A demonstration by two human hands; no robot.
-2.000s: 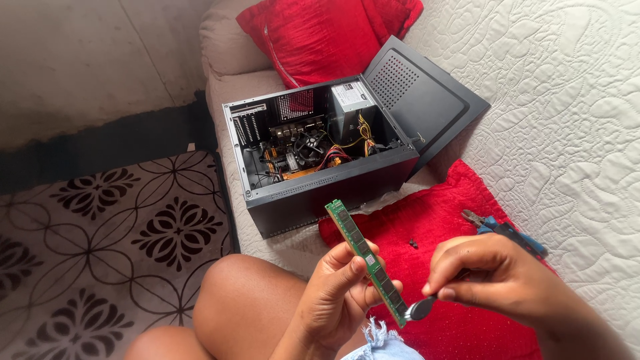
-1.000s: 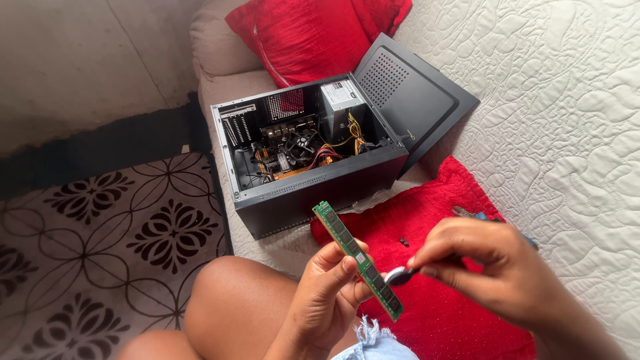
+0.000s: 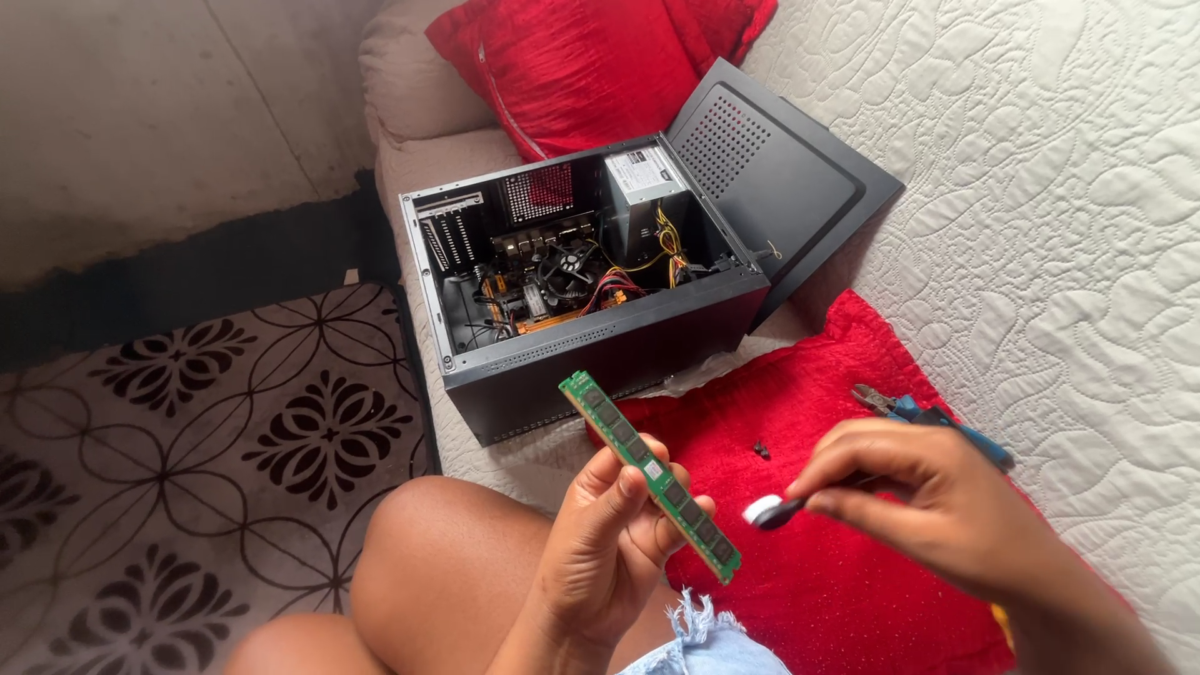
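Note:
My left hand grips a green RAM module by its middle, tilted, with its black chips facing up. In my right hand is a small brush with white bristles and a dark head, most of its handle hidden by the fingers. The bristles are to the right of the module, apart from it. Beyond both hands lies a black computer case on its side with its top side open, showing a CPU fan, coloured cables and a power supply.
A black side panel leans behind the case. Pliers with blue handles and small dark screws lie on a red cushion. Another red cushion is behind the case. A white quilted cover spans the right side.
The brush in my right hand has moved away from the module's lower end, where it was in the earlier frames. My left hand still holds the module.

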